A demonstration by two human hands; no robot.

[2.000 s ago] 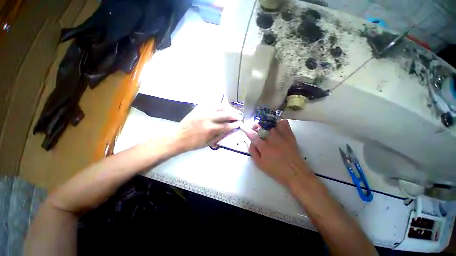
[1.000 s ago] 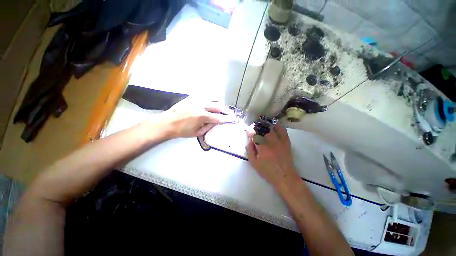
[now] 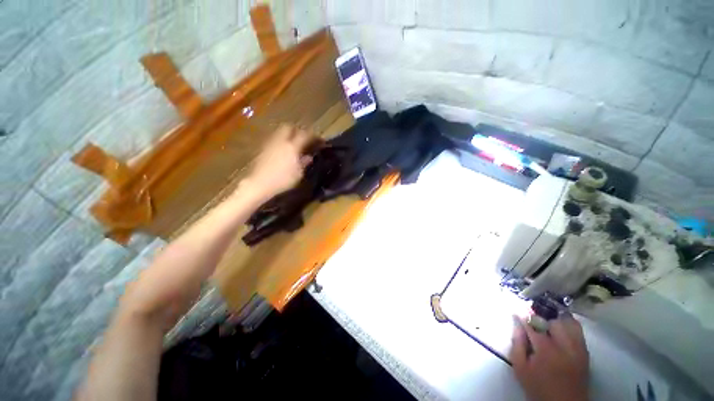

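My left hand point(image 3: 286, 160) is at the upper left, blurred, at the left edge of the pile of dark cut pieces point(image 3: 337, 168) on the cardboard. Its fingertips touch or overlap the pile; whether they grip a piece cannot be told. My right hand point(image 3: 552, 360) is at the needle area point(image 3: 540, 298) of the white sewing machine point(image 3: 626, 251), fingers bent beside the small dark metal parts. Whether it holds anything is hidden by glare and the fingers. No strap piece shows under the needle.
A phone point(image 3: 357, 82) with a lit screen leans at the back against the cardboard point(image 3: 258, 117) with orange-brown tape. White brick-pattern walls stand behind. The snips' tips point(image 3: 646, 391) show at the lower right edge. A small brownish loop point(image 3: 438, 308) lies on the table.
The view has swung left. My left hand has left the needle area and reached over to the dark pile. My right hand has stayed by the needle. The long dark strap is gone from the table.
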